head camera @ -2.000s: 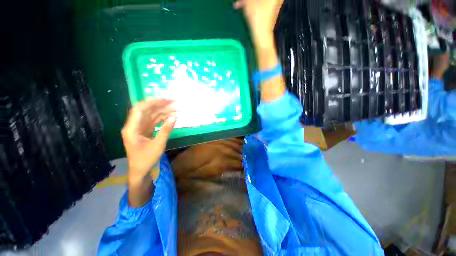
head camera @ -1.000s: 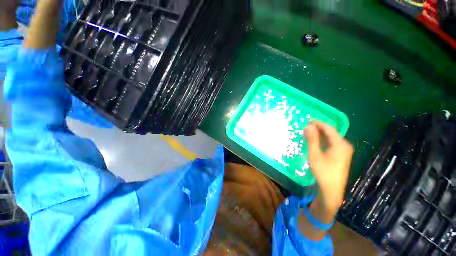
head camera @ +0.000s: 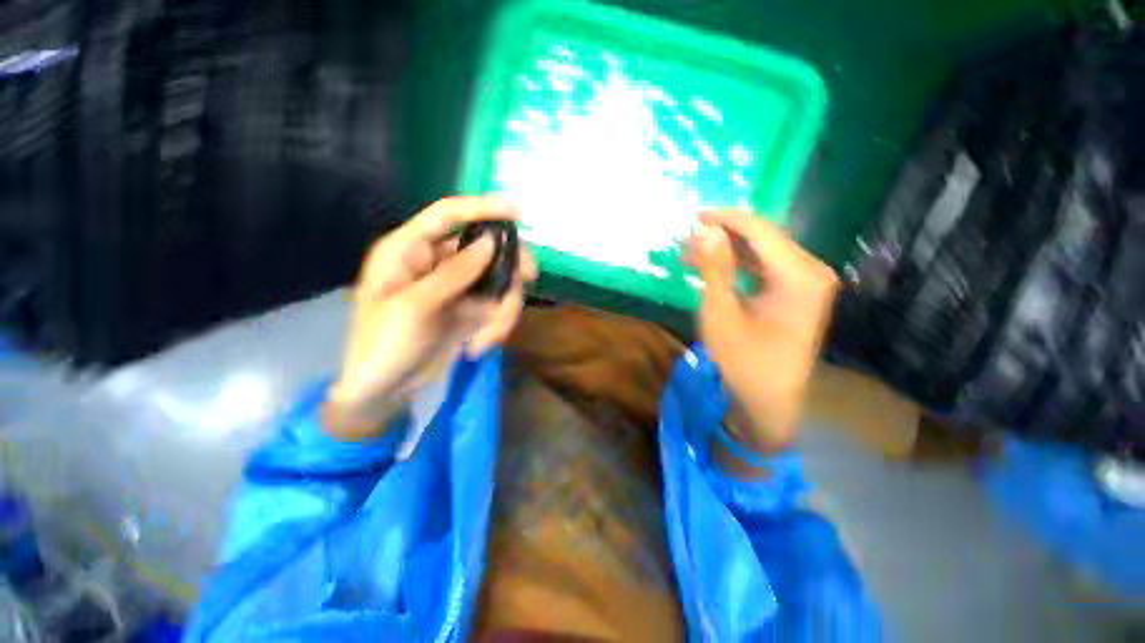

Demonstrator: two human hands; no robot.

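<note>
My left hand (head camera: 433, 295) is in front of the near left corner of the green tray, its fingers closed around a small black rounded housing (head camera: 494, 258). My right hand (head camera: 768, 320) is at the tray's near right corner, with thumb and forefinger tips close together; whether a tiny part is pinched between them cannot be told. The bright green tray (head camera: 804, 107) lies in front of me. Small white parts (head camera: 609, 157) are scattered and heaped in it, glaring white in the middle. The picture is blurred.
Stacks of glossy black blister trays stand on the left (head camera: 214, 163) and on the right (head camera: 1017, 239). The dark green bench surface (head camera: 898, 75) lies behind the tray. A blue patch of cloth (head camera: 1067, 509) shows at the lower right, above a grey floor.
My view has turned. My left hand has come back from the far upper left and now holds a black housing. My right hand has moved from over the tray to its near edge.
</note>
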